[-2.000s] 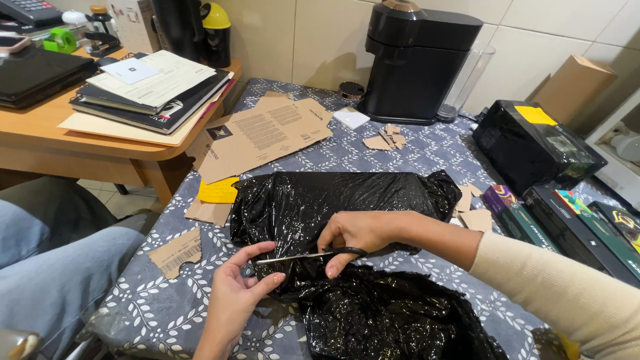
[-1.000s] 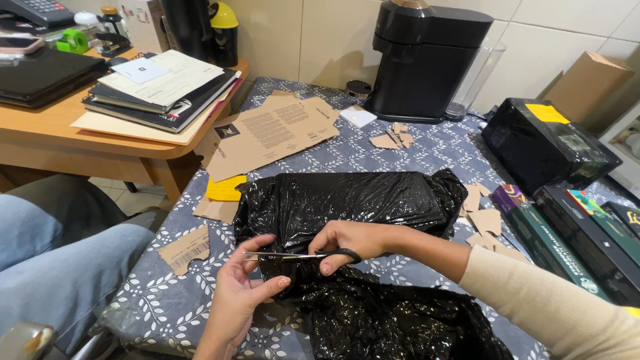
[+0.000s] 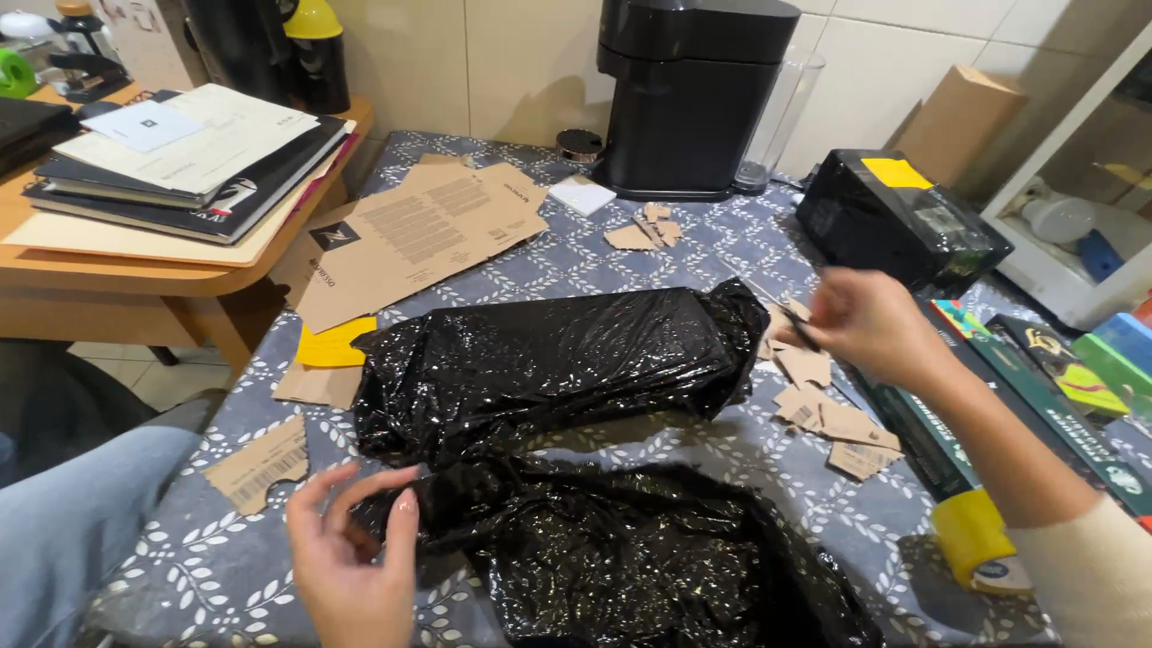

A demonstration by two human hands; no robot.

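Note:
My right hand (image 3: 868,328) holds a pair of scissors (image 3: 792,322) past the right end of a box-shaped bundle (image 3: 576,360) wrapped in shiny black plastic. The scissors' blades are blurred and point up and left. Nearer me lies a crumpled sheet of black plastic film (image 3: 648,558). At its left end is my left hand (image 3: 360,531), fingers curled and apart by the edge of the film; whether it pinches the film is not clear.
Torn cardboard pieces (image 3: 837,418) lie right of the bundle, a flattened cardboard box (image 3: 423,234) behind it. A black coffee machine (image 3: 688,108) stands at the back. On the right are a black-wrapped box (image 3: 900,220), long dark green boxes (image 3: 936,441) and a yellow tape roll (image 3: 976,540).
My right hand has moved right with the scissors, away from my left hand. The film between the hands has left the blades. My left hand's fingers have opened somewhat.

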